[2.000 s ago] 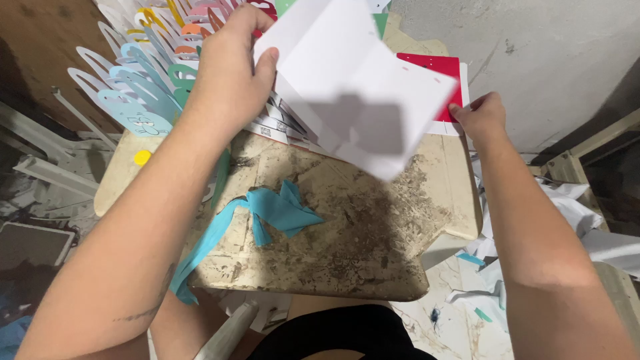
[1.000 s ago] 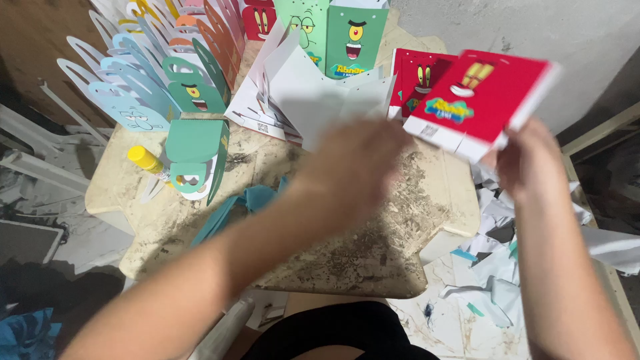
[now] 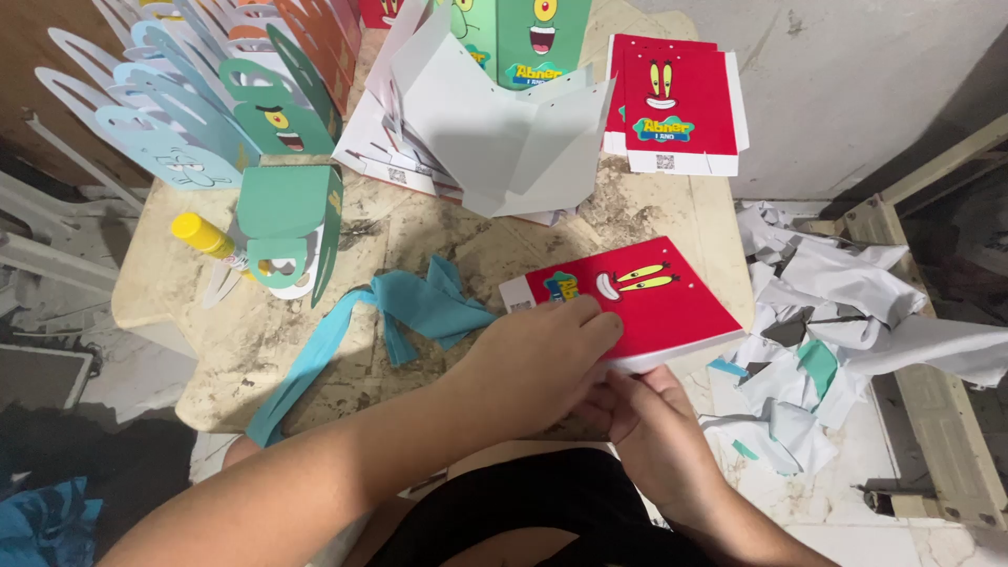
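Both hands are on a red printed card box piece (image 3: 642, 303) with a cartoon face and white edges, low over the front right of the table. My left hand (image 3: 551, 358) grips its near left side, fingers curled over the edge. My right hand (image 3: 650, 402) pinches the white flap along the near edge from below. More red printed card pieces (image 3: 685, 102) lie at the back right. White folded card pieces (image 3: 504, 134) are piled behind, at the middle. A strip of turquoise cloth (image 3: 425, 303) lies left of my left hand.
A yellow-capped glue stick (image 3: 206, 236) lies beside a green card box (image 3: 285, 201) on the stained table (image 3: 236, 370). Light blue handled boxes (image 3: 185, 146) crowd the back left. Green character boxes (image 3: 543, 39) stand at the back. Paper scraps (image 3: 843, 291) hang and lie off the right edge.
The red piece, held up at the right a second ago, is now lower and nearer, turned sideways. My left hand has come onto it. The white card lifted two seconds ago rests on the pile.
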